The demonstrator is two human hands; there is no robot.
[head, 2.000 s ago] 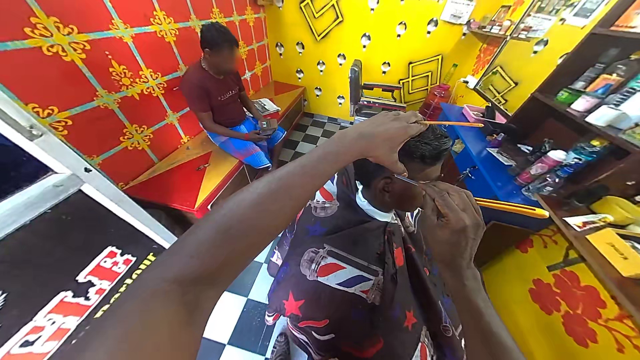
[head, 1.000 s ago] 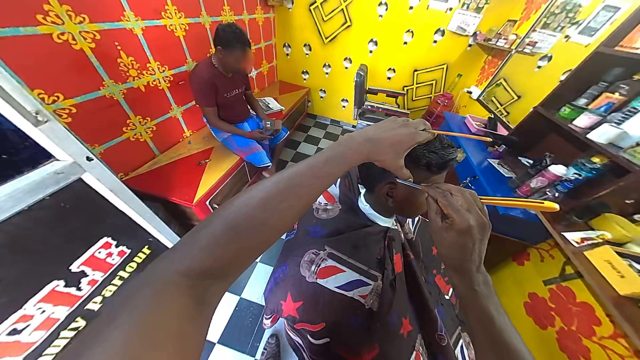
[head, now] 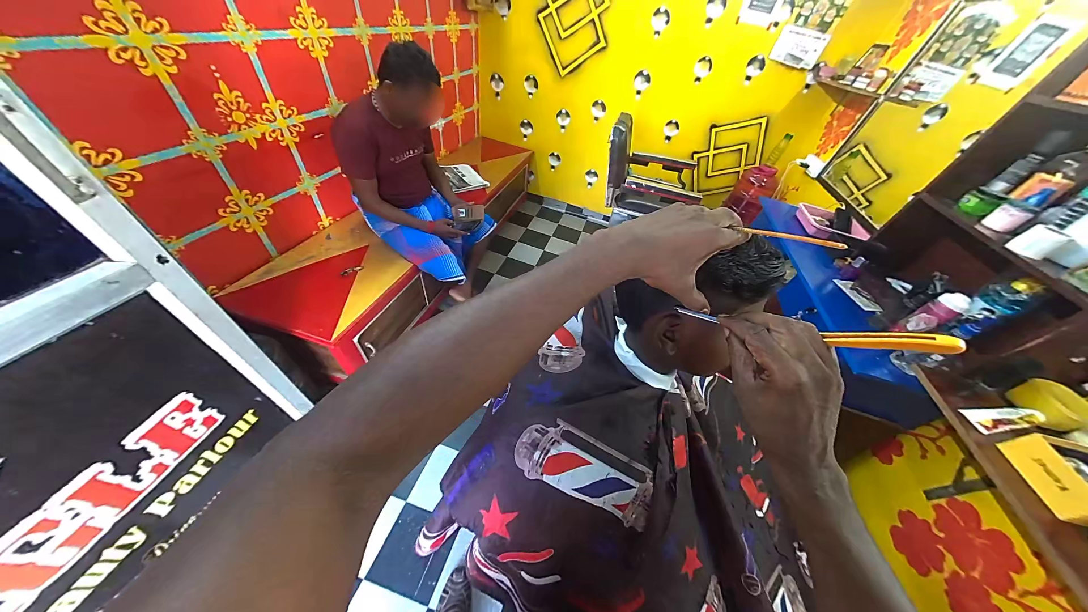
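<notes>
A seated person's head [head: 739, 272] is turned toward the right, with a dark printed barber cape [head: 595, 476] over the body and a white neck strip [head: 642, 361] at the collar. My right hand [head: 786, 374] grips a straight razor with a yellow handle [head: 901, 342]; its blade [head: 697, 315] lies at the side of the head, just above the ear [head: 667, 336]. On top of the head rests my left hand [head: 680, 246], thumb pointing down near the blade. A thin orange stick-like thing [head: 799, 238], perhaps a comb, is held between its fingers.
Another person [head: 404, 161] sits on a red and yellow bench [head: 297, 280] at the left. Behind the head stands an empty barber chair [head: 646, 183]. To the right are a blue counter [head: 858, 340] and dark shelves [head: 943, 221] with bottles. A door [head: 153, 280] is at the left edge.
Both hands stay at the seated person's head, with the razor in my right hand throughout. The razor handle has tilted to nearly level. The view has shifted slightly.
</notes>
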